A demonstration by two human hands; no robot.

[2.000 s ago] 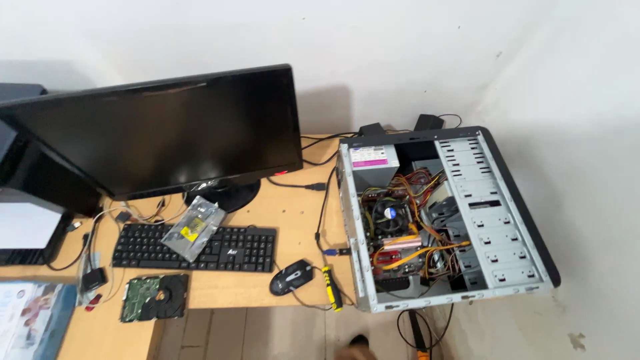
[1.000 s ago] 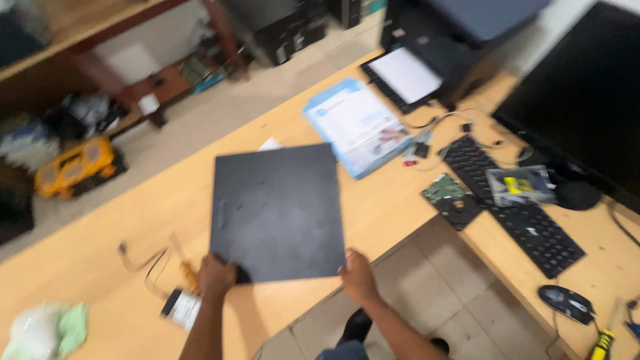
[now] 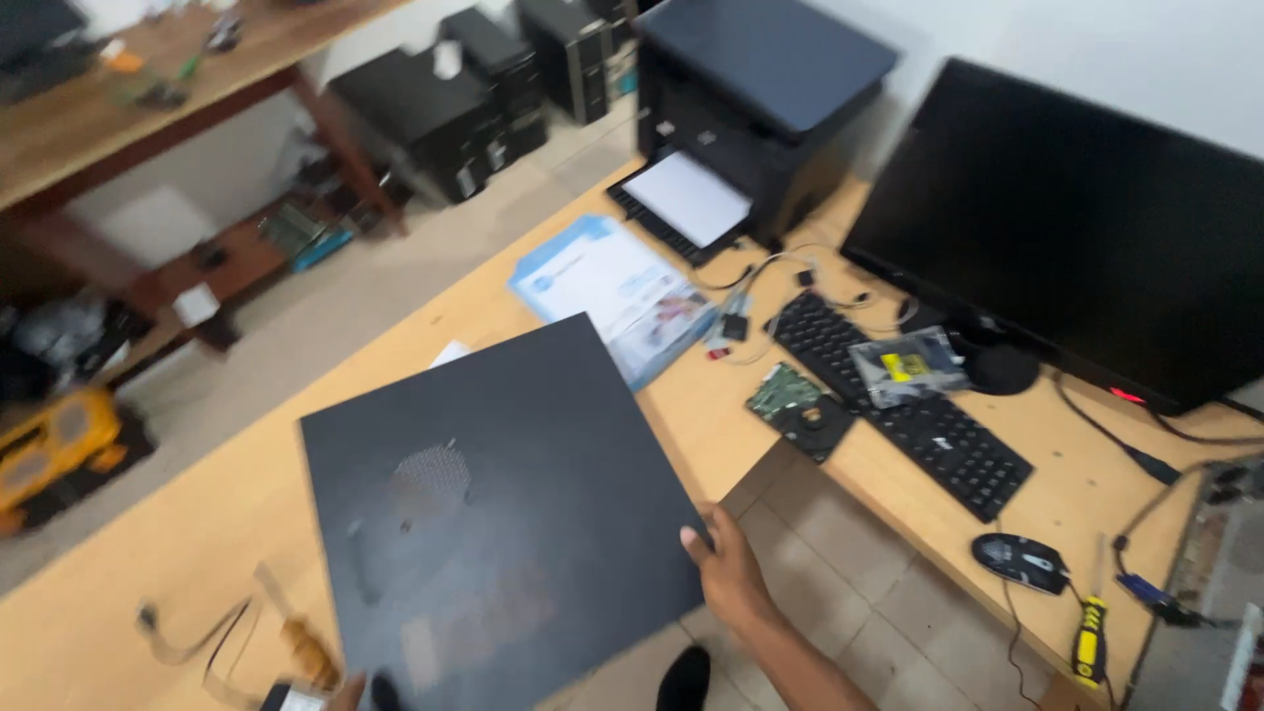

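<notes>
A black metal side panel of a computer case (image 3: 513, 494), with a round vent grille, is held tilted above the desk. My right hand (image 3: 726, 563) grips its right edge, thumb on the face. Only part of my left hand (image 3: 348, 693) shows at the bottom edge of the view, at the panel's lower left corner. Beside that hand are a screwdriver with an amber handle (image 3: 308, 647), a thin cable (image 3: 212, 642) and a small black device with a white label (image 3: 296, 697). A bare hard drive with a green circuit board (image 3: 800, 410) lies right of the panel.
A keyboard (image 3: 953, 449) bears an antistatic bag (image 3: 907, 365). Nearby are a mouse (image 3: 1020, 561), a yellow-and-black screwdriver (image 3: 1089, 642), a monitor (image 3: 1076, 227), a printer (image 3: 765, 59) and a blue-white package (image 3: 612, 286). The open computer case's edge (image 3: 1220, 553) is at the right. Floor tiles show between desk sections.
The panel and my hands have moved right, toward the keyboard side, and the panel is turned and tilted. The view has swung largely from the open computer case two seconds ago.
</notes>
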